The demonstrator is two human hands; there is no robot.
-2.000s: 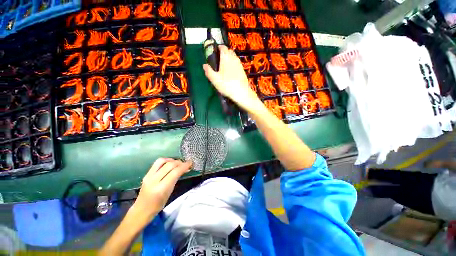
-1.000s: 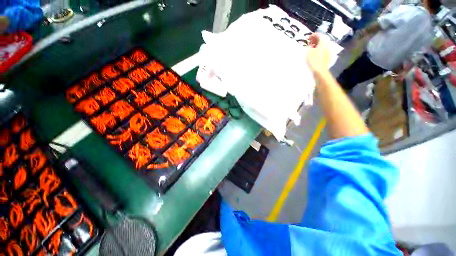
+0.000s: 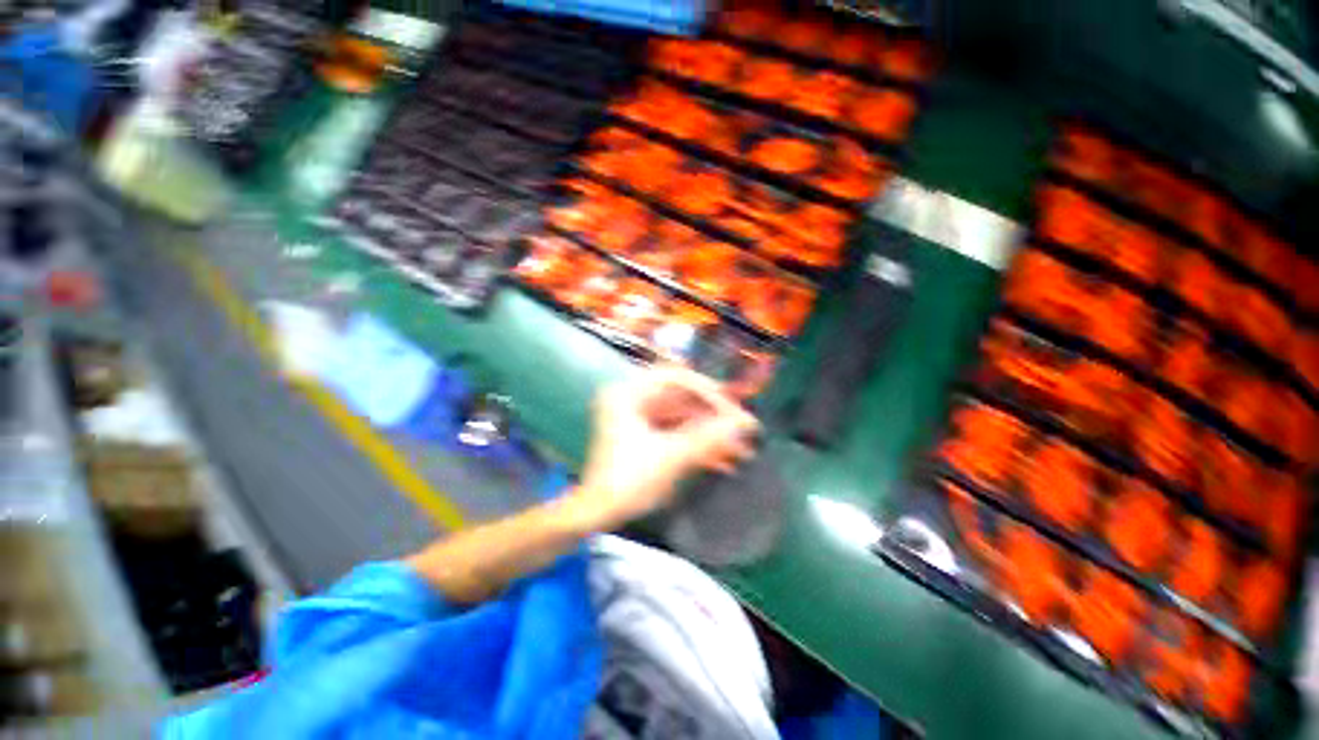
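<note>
The picture is blurred. My left hand point(image 3: 658, 441) is over the bench's front edge, beside the round grey disc point(image 3: 735, 513), fingers curled and thumb near fingertips; whether it holds something small is not clear. My right hand is not in view. The left wired-part tray point(image 3: 579, 321), with orange bundles, lies just beyond the hand. The right wired-part tray point(image 3: 1013, 622) lies to the right. A long dark object point(image 3: 854, 347), possibly the electric screwdriver, lies between the trays.
A dark ring-part tray point(image 3: 449, 159) is left of the orange bundles. A blue tray edge point(image 3: 622, 12) shows at the top. A blue and white item point(image 3: 383, 376) is beyond the bench edge, near the floor's yellow line point(image 3: 362, 441).
The view has swung left from the white bags. My right hand, earlier at the bags, has left the picture. My left hand has come back into view near the grey disc.
</note>
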